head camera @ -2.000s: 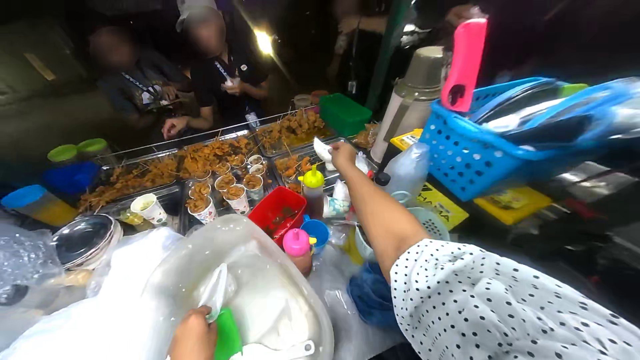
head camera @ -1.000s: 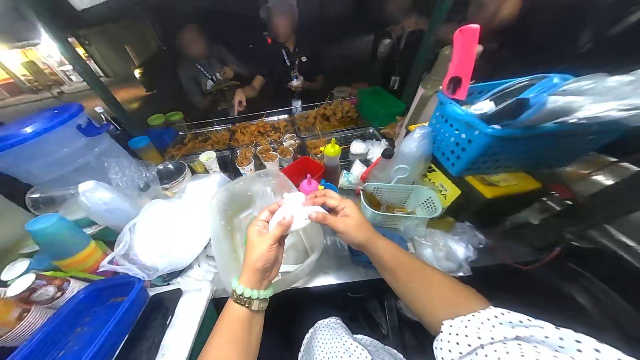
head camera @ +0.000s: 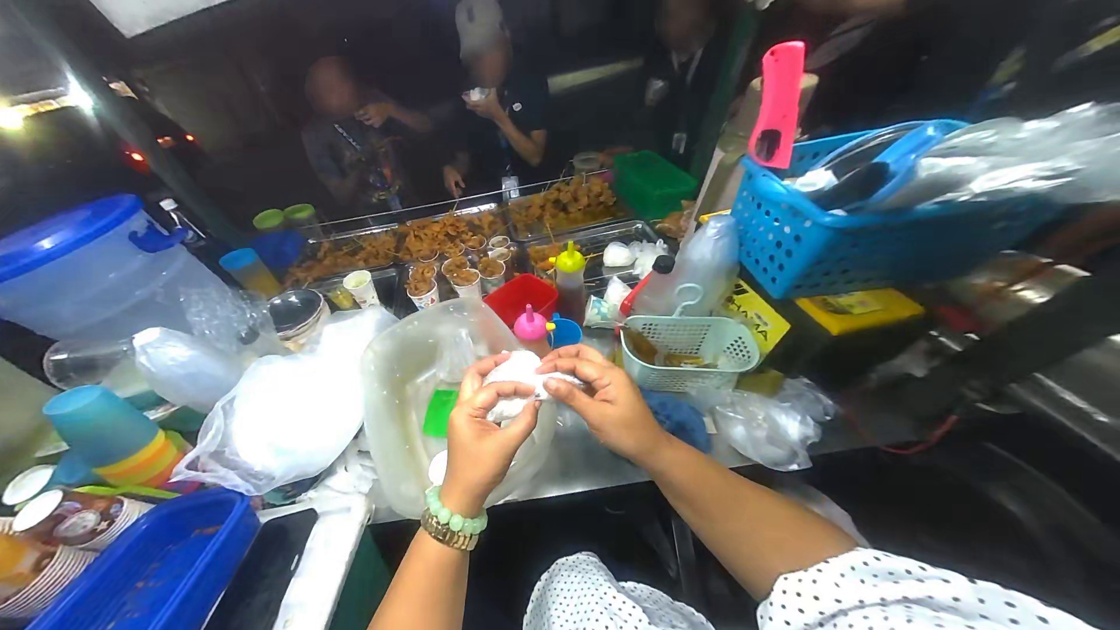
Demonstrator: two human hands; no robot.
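Both my hands meet in front of me on a small white bundle [head camera: 516, 374], probably thin plastic or paper. My left hand [head camera: 486, 429], with a green bead bracelet and a metal band at the wrist, grips its left side. The fingertips of my right hand [head camera: 604, 394] pinch its right side. Below and behind the bundle is a translucent plastic tub [head camera: 394, 420] holding a green piece [head camera: 439, 413]. Just past my fingers stand a bottle with a pink cap [head camera: 530, 325], a red container [head camera: 520, 299] and a bottle with a yellow cap [head camera: 570, 271].
Trays of fried food [head camera: 564, 206] and filled paper cups [head camera: 423, 287] line the far side, people standing behind. To the right are a pale green basket [head camera: 691, 350] and a blue basket [head camera: 831, 254]. White plastic bags [head camera: 289, 411], stacked cups [head camera: 101, 424] and a blue tray [head camera: 149, 560] lie left.
Two seconds ago my right hand reached toward the food trays and my left was over the tub. Since then both have come together on the white bundle. The view has shifted.
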